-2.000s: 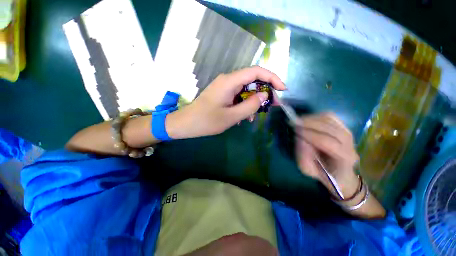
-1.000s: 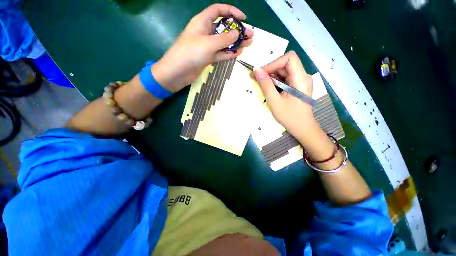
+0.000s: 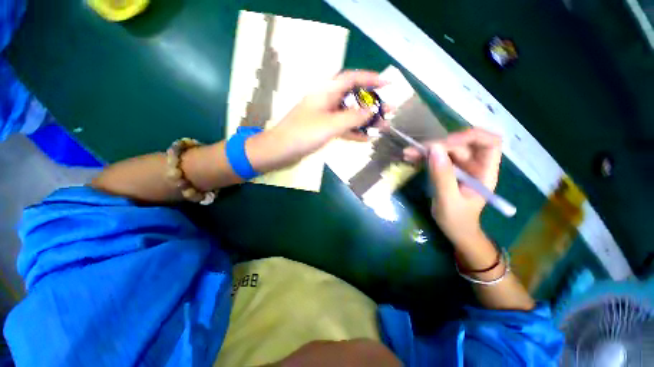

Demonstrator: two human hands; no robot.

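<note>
My left hand (image 3: pixel 315 125), with a blue wrist band (image 3: pixel 242 152), holds a small round dark unit (image 3: pixel 366 107) with yellow and silver bits between thumb and fingers. My right hand (image 3: pixel 459 172) holds slim tweezers (image 3: pixel 470 180); their tip points at the unit's lower right side. Both hands are slightly blurred, and I cannot tell whether a strip is at the tip. A cream backing sheet (image 3: pixel 308 54) with a grey-brown band of strips lies behind my left forearm. A second backing sheet (image 3: pixel 348 159) lies partly under my hands.
The dark green table (image 3: pixel 172 86) has a white edge strip (image 3: pixel 444 75). Beyond it, one round unit (image 3: pixel 502 51) and another dark unit (image 3: pixel 604 165) sit on the dark surface. Amber tape (image 3: pixel 548 229) crosses the right side. A fan (image 3: pixel 609 333) stands lower right; a yellow container (image 3: pixel 118 7) is upper left.
From the last earlier frame, my left hand and the unit sit lower and further right in view. The tweezers have moved from over the sheet to beside the unit. The view has shifted.
</note>
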